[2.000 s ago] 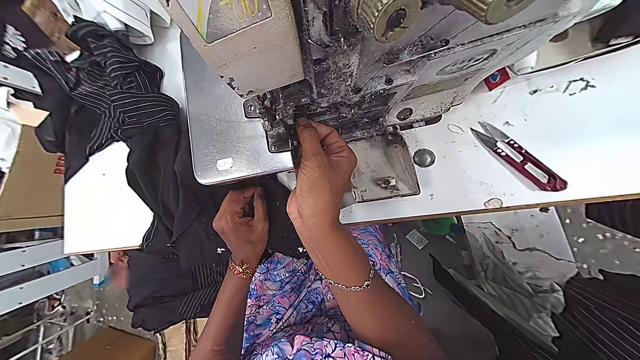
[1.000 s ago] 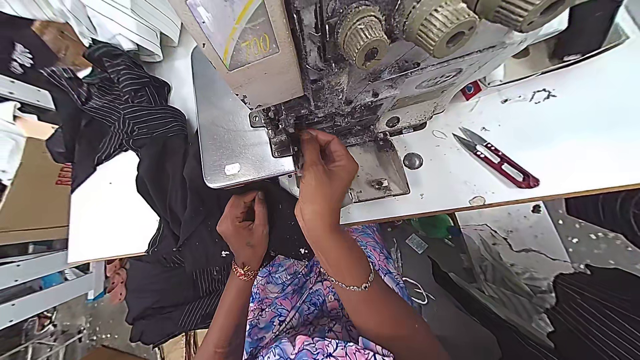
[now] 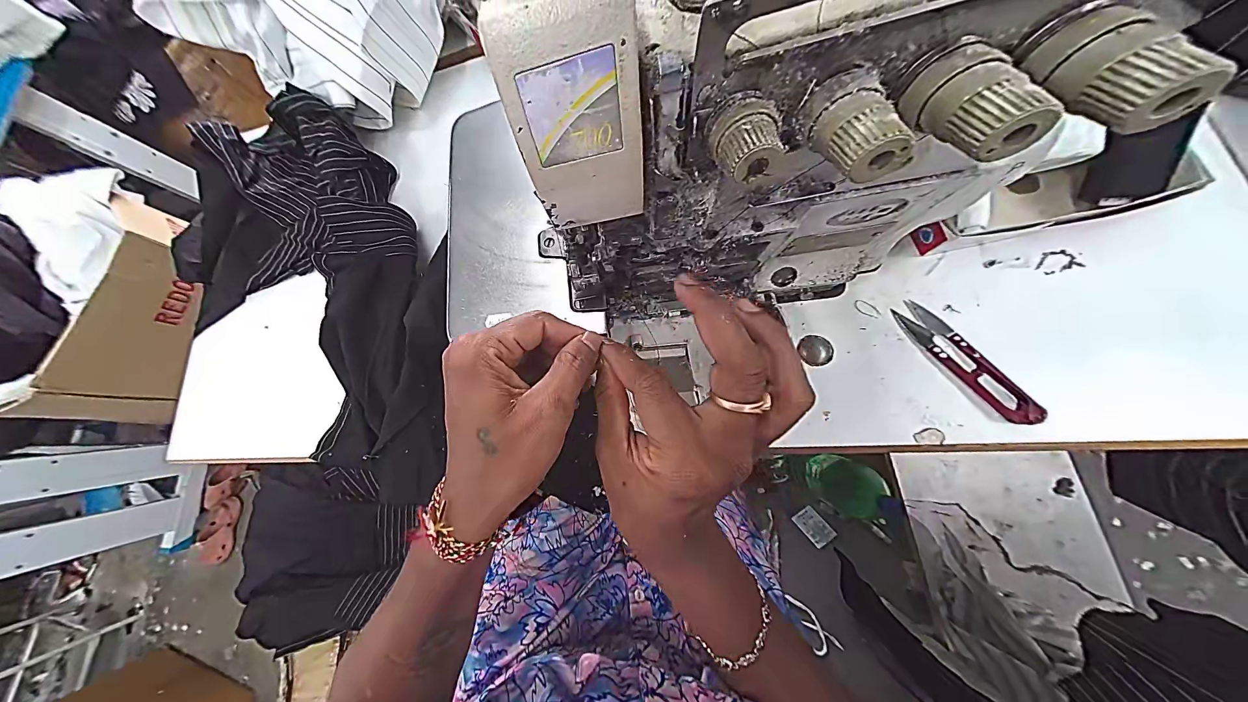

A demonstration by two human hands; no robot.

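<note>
My left hand [image 3: 512, 409] and my right hand [image 3: 697, 409] meet fingertip to fingertip in front of an overlock sewing machine [image 3: 682, 224]. Thumb and index finger are pinched on each hand; whatever lies between them, perhaps thread, is too small to make out. The right hand's other fingers are raised near the machine's needle area. Black pinstriped fabric [image 3: 375, 322] hangs over the table edge left of my left hand, and dark cloth lies below the hands. Red-handled thread snips [image 3: 975, 370] rest on the white table to the right.
The machine's smooth metal plate [image 3: 492, 224] lies behind my left hand. Tension dials [image 3: 858, 127] line the machine's upper front. A cardboard box [image 3: 122, 322] with cloth stands at left, beside a white metal frame [image 3: 107, 517]. White striped fabric [image 3: 361, 49] lies at the back left.
My right hand has come away from the needle area and toward me. My left hand has risen from the table edge to meet it. The view has shifted closer to the machine.
</note>
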